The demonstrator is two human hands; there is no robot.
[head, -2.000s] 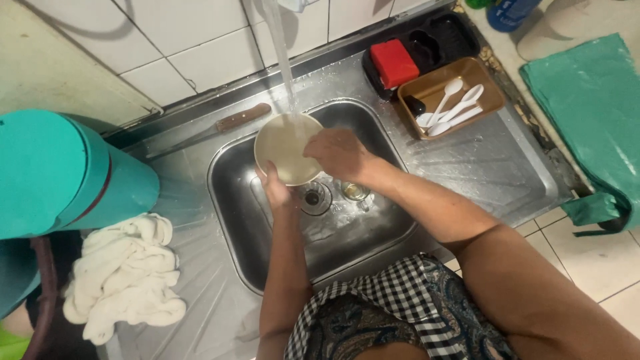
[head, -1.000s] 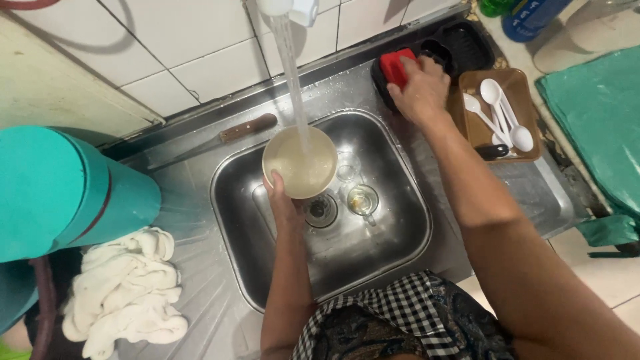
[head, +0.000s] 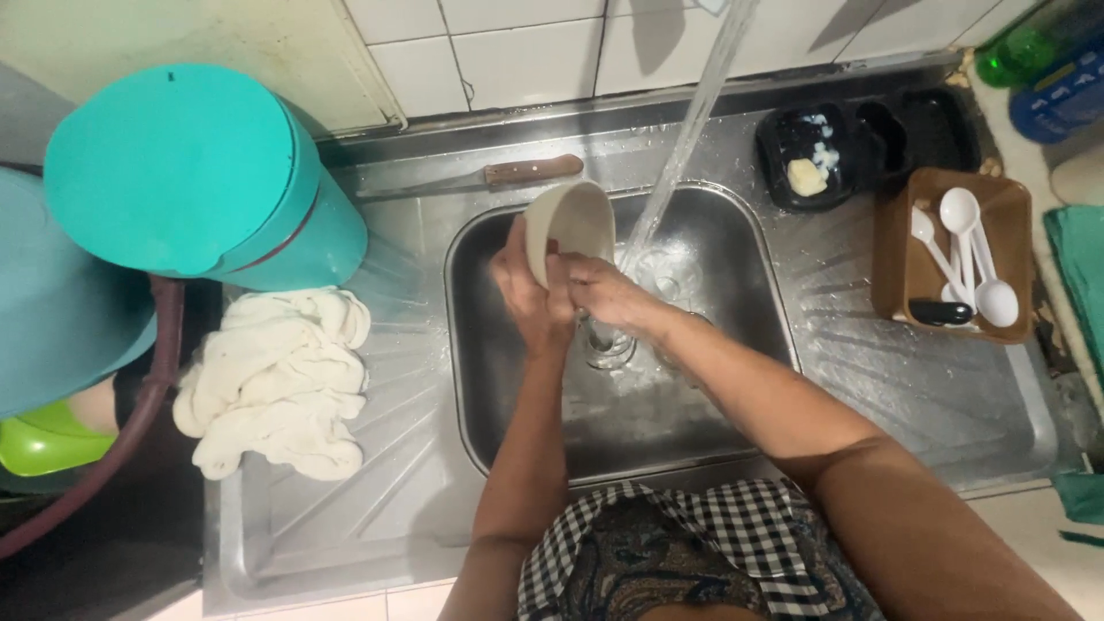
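Observation:
My left hand [head: 530, 289] grips a cream bowl [head: 586, 220], tilted over the steel sink basin [head: 681, 423]. My right hand [head: 604, 289] is at the bowl's lower rim, its fingers partly hidden; whether it holds the red sponge cannot be seen. Just right of the bowl a stream of water [head: 699, 112] falls into the basin. A glass [head: 690, 332] lies in the basin, mostly behind my right forearm. The drain [head: 609, 345] shows below my hands. On the black soap holder [head: 776, 185] rests a yellowish piece of soap [head: 807, 177].
A knife with a wooden handle [head: 535, 169] lies behind the sink. At left are a turquoise lidded bucket [head: 172, 172] and a crumpled white cloth [head: 276, 379]. A brown container [head: 893, 250] with several white plastic spoons [head: 959, 210] stands at right, bottles [head: 1065, 95] beyond it.
My right hand has come back from the soap holder to the bowl. The red sponge is gone from the holder. The bowl has been tilted and moved out of the water stream.

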